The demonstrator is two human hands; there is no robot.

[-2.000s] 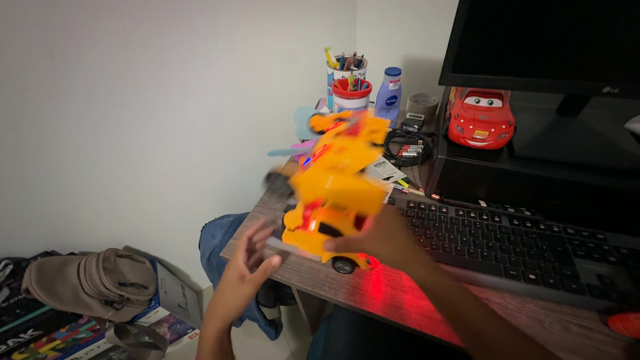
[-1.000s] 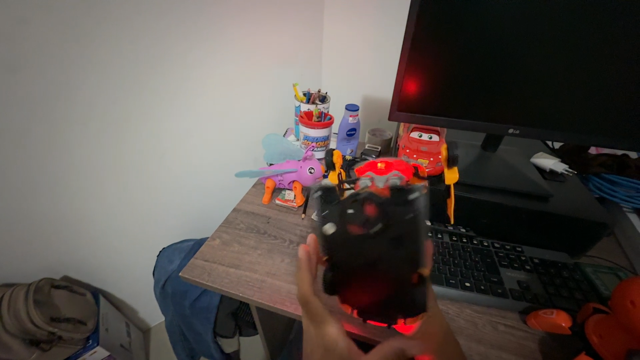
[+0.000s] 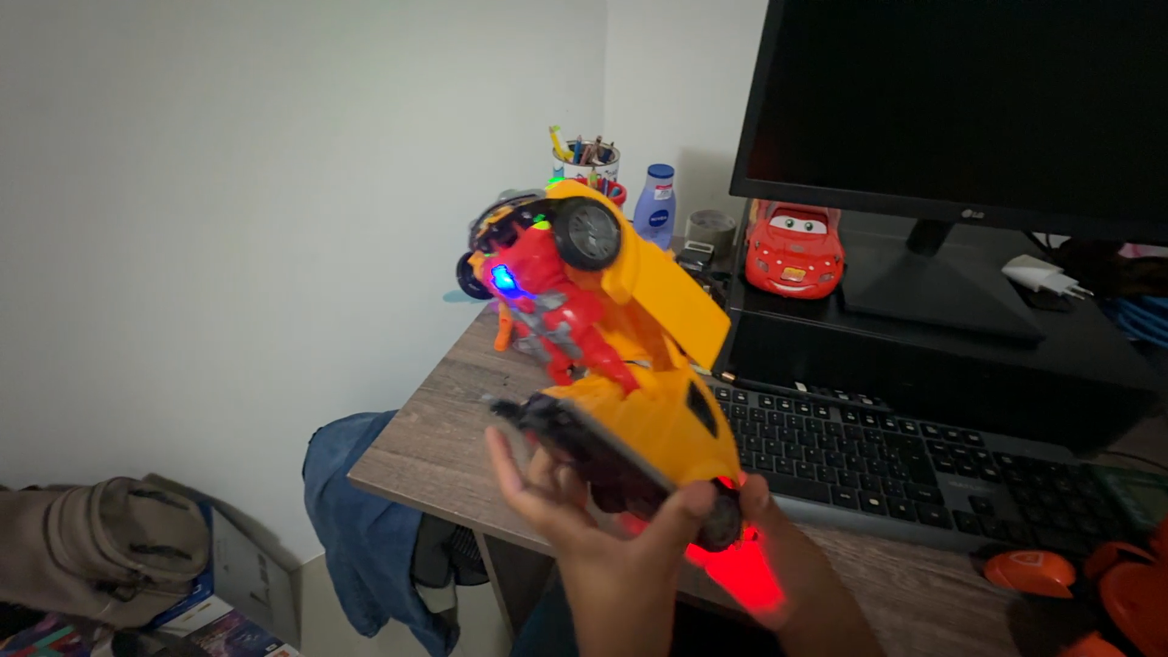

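A yellow toy car opened up into a robot figure (image 3: 657, 411), with a red body, black wheels and a lit blue light, is held tilted above the desk's front edge. My left hand (image 3: 602, 529) supports its dark underside from below, thumb near the rear wheel. My right hand (image 3: 785, 557) grips the lower end by that wheel, its fingers partly hidden behind the toy. Red light glows beneath the toy, between my hands.
Behind the toy are a pencil cup (image 3: 586, 162), a lotion bottle (image 3: 656, 208) and a red toy car (image 3: 795, 251). A keyboard (image 3: 858, 456) lies right, below a monitor (image 3: 958, 100). Orange toy parts (image 3: 1031, 572) sit at the lower right. Jeans (image 3: 351, 511) hang left of the desk (image 3: 438, 438).
The toy has turned from showing its dark underside to showing its red and yellow side, with its upper end leaning left. Both hands still hold it.
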